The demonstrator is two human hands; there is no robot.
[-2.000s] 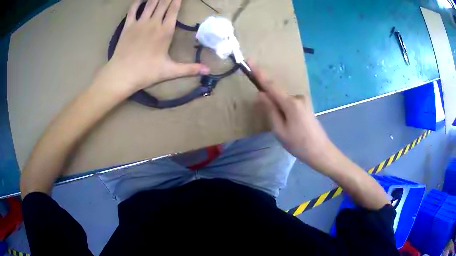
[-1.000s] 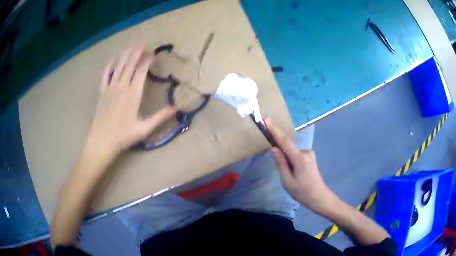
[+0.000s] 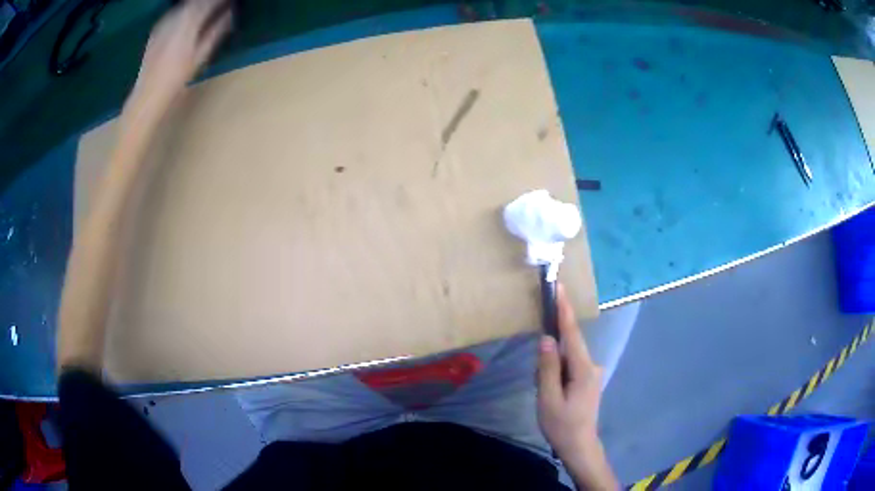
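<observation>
My right hand (image 3: 574,384) holds the black grip of the padded hammer (image 3: 542,222). Its white wrapped head is over the right part of the cardboard work sheet (image 3: 288,240). My left hand (image 3: 187,43) is stretched out to the far left, beyond the sheet's far edge, and is blurred. Something dark shows by its fingers, but whether my hand holds it cannot be told. No headphone frame lies on the sheet. The sheet has a dark streak near its far right part.
A dark looped headphone frame (image 3: 75,43) lies at the bench's far left. A slim dark tool (image 3: 793,151) lies on the green-blue bench (image 3: 681,125) at right. A small dark strip (image 3: 589,184) is beside the sheet. Blue bins (image 3: 782,451) stand on the floor at right.
The headphone frame is gone from the sheet. My left hand has moved off it to the far left. My right hand with the hammer is now nearer the sheet's right edge.
</observation>
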